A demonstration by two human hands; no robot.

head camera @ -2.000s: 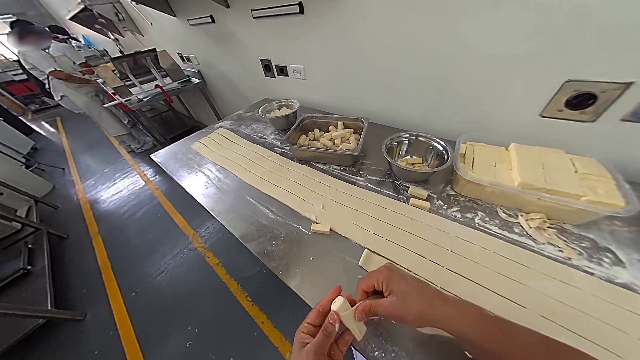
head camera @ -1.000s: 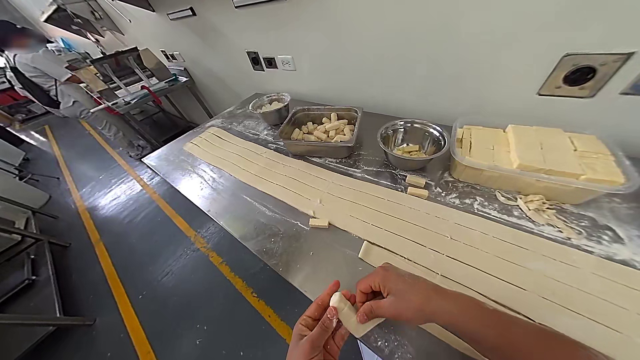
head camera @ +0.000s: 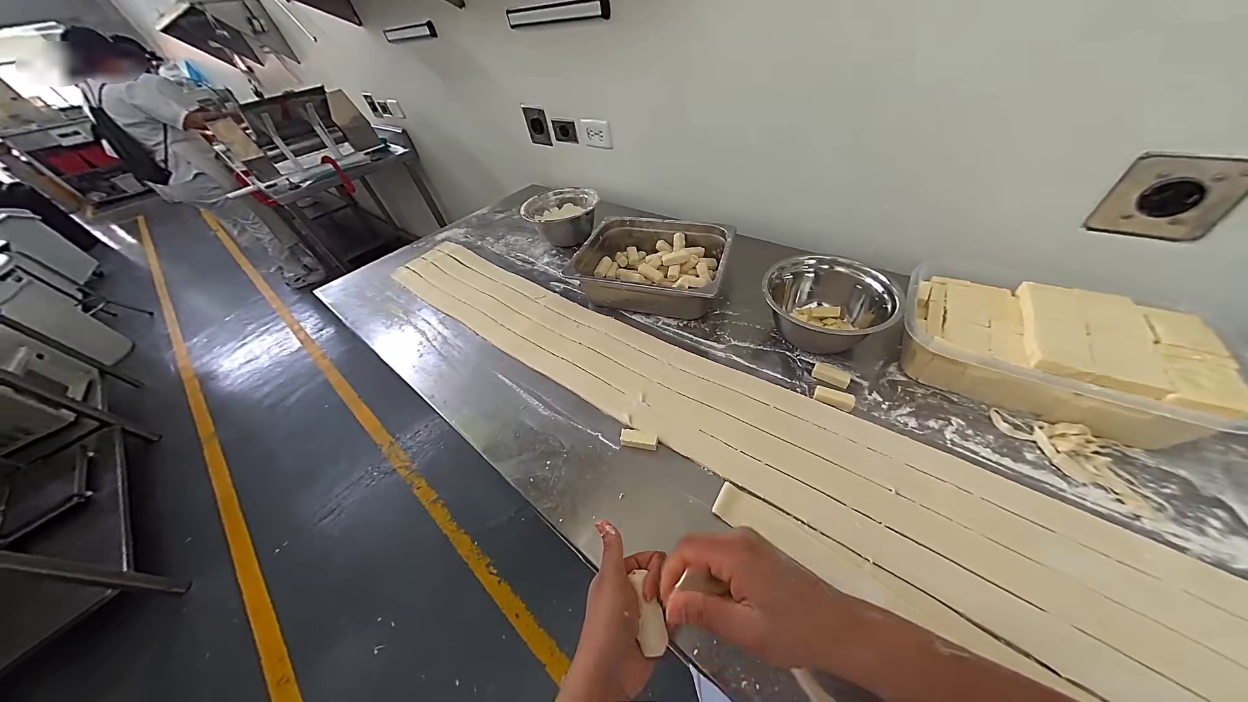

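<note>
My left hand holds a small dough-wrapped stick against its palm, with its thumb raised. Right beside it, my right hand has its fingers curled around a piece whose pale surface shows between finger and thumb. Long cut strips of rolled dough run along the steel table. A loose cheese-like stick lies at the strips' near edge, and two more lie beyond them. The cut end of one strip is just past my right hand.
Along the wall stand a small steel bowl, a steel pan of wrapped pieces, a bowl with a few sticks and a plastic tub of pale blocks. Dough scraps lie near the tub. A person works at the far left.
My hands have drawn slightly apart, and the left thumb has lifted off the wrapped piece that both hands were working earlier.
</note>
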